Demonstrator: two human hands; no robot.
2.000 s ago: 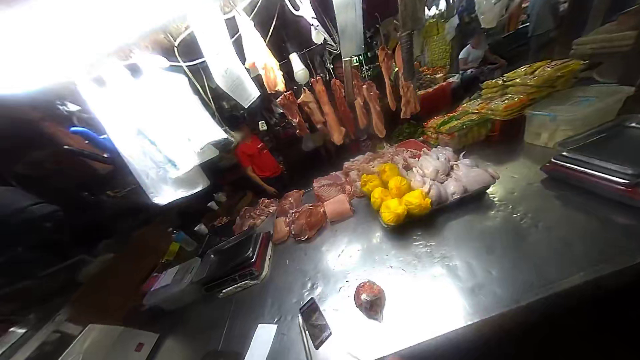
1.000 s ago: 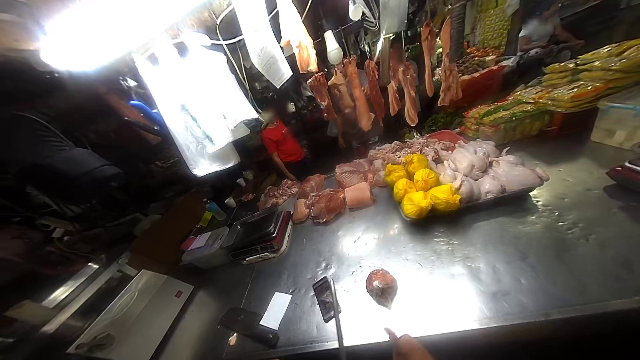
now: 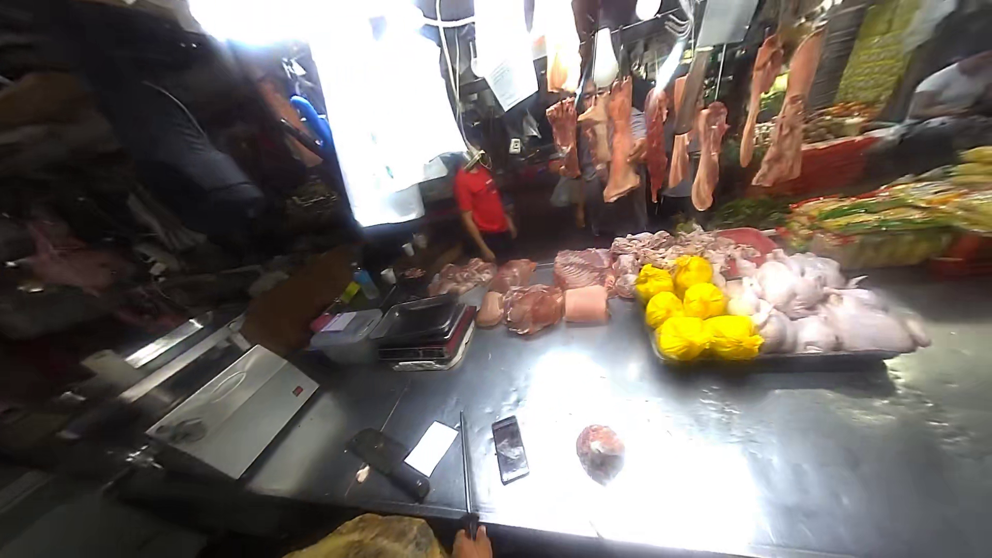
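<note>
At the bottom edge, the fingers of my right hand (image 3: 472, 544) close around the dark handle of a long, thin rod-like tool (image 3: 466, 465), which looks like a sharpening steel. My left hand is out of view. Left of the rod lie a white paper (image 3: 432, 448) and a cleaver (image 3: 387, 462) with a black handle. A phone (image 3: 510, 449) rests just right of the rod. Further right, a bagged lump of meat (image 3: 601, 452) sits on the metal counter (image 3: 806, 449). A yellowish-brown rounded thing (image 3: 372, 539), cut off by the frame, is beside my hand.
Scales (image 3: 425, 329) and a white-metal box (image 3: 236, 411) stand left. Meat cuts (image 3: 535, 308), yellow bundles (image 3: 683, 338) and whole poultry (image 3: 860, 318) line the counter's back. Meat hangs above (image 3: 622, 143). A person in a red shirt (image 3: 482, 200) stands beyond; another person (image 3: 945, 97) is far right.
My right hand, out of view two seconds ago and to the right of the rod one second ago, has moved left onto its handle. The view has shifted.
</note>
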